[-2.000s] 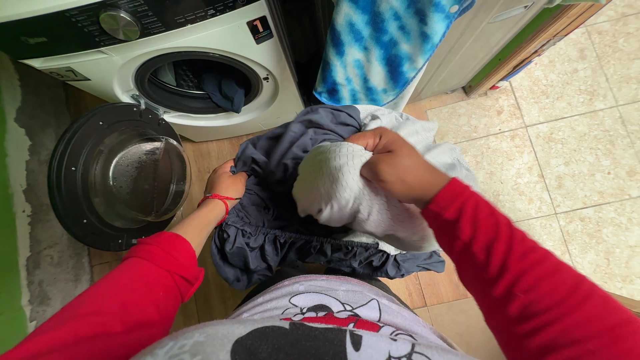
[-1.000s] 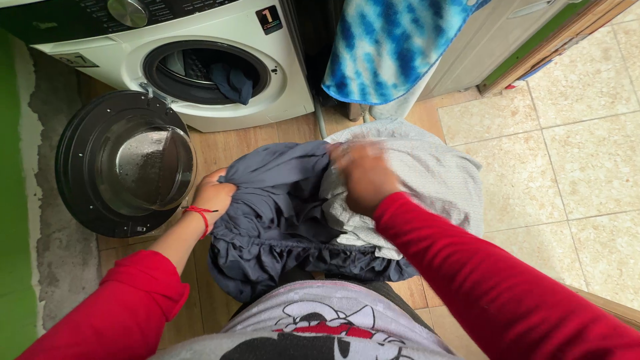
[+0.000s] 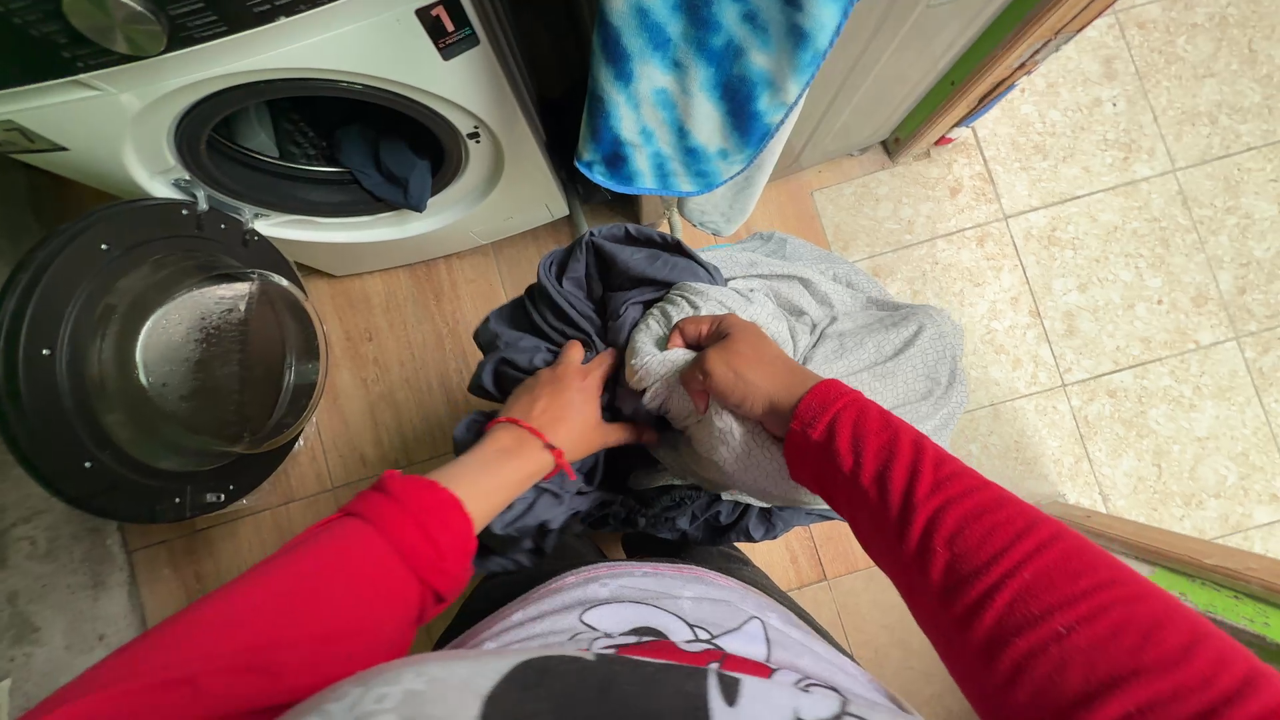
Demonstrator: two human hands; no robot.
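Note:
A bundle of dark blue-grey fabric (image 3: 610, 275) with a gathered edge lies in front of my body, beside a light grey patterned cloth (image 3: 850, 310). My left hand (image 3: 570, 400), with a red cord at the wrist, rests on the dark fabric with its fingers spread. The fingers of my right hand (image 3: 735, 370) are closed on a bunched part of the patterned cloth, which overlaps the dark fabric. The undersides of both cloths are hidden.
A white front-loading washing machine (image 3: 500, 200) stands at the upper left, its round door (image 3: 60, 370) swung open and a dark cloth (image 3: 385, 165) hanging at the drum opening. A blue and white towel (image 3: 700, 100) hangs beside it. A wooden frame edge (image 3: 1180, 545) lies at right.
My left hand has let go of the dark fabric's left edge and moved right, onto the middle of the bundle. My right hand was blurred in motion one second ago and now grips the patterned cloth.

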